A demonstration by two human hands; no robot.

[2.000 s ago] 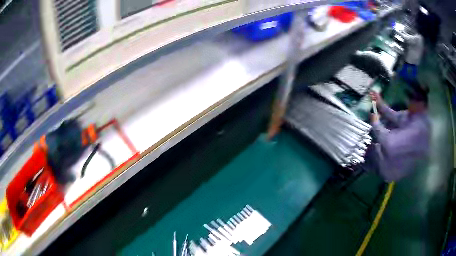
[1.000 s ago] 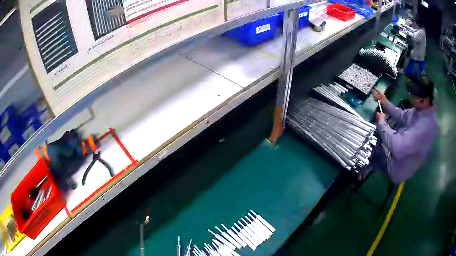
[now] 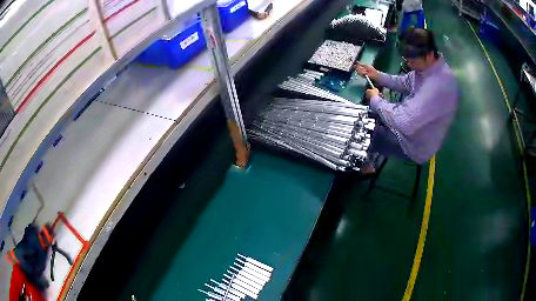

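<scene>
Neither of my hands is in the picture. Short stepped rods (image 3: 250, 277), silver-white with thinner tips, lie side by side in a slanting row on the green bench top (image 3: 264, 203) at the bottom centre. The lower end of the row is near the picture's bottom edge. Long metal tubes (image 3: 311, 129) lie in a fanned bundle farther along the bench, beyond the shelf post.
A white shelf (image 3: 129, 135) with a metal post (image 3: 223, 82) runs along the left, holding blue boxes (image 3: 181, 46), black pliers (image 3: 54, 256), a dark bundle (image 3: 30, 250) and a red bin (image 3: 20, 287). A seated person (image 3: 420, 106) is beside the tubes. A parts tray (image 3: 335, 56) lies beyond.
The view has swung right, so shelf, post and tubes sit farther left in the picture. The yellow bin has left the view. The seated person still holds a thin piece.
</scene>
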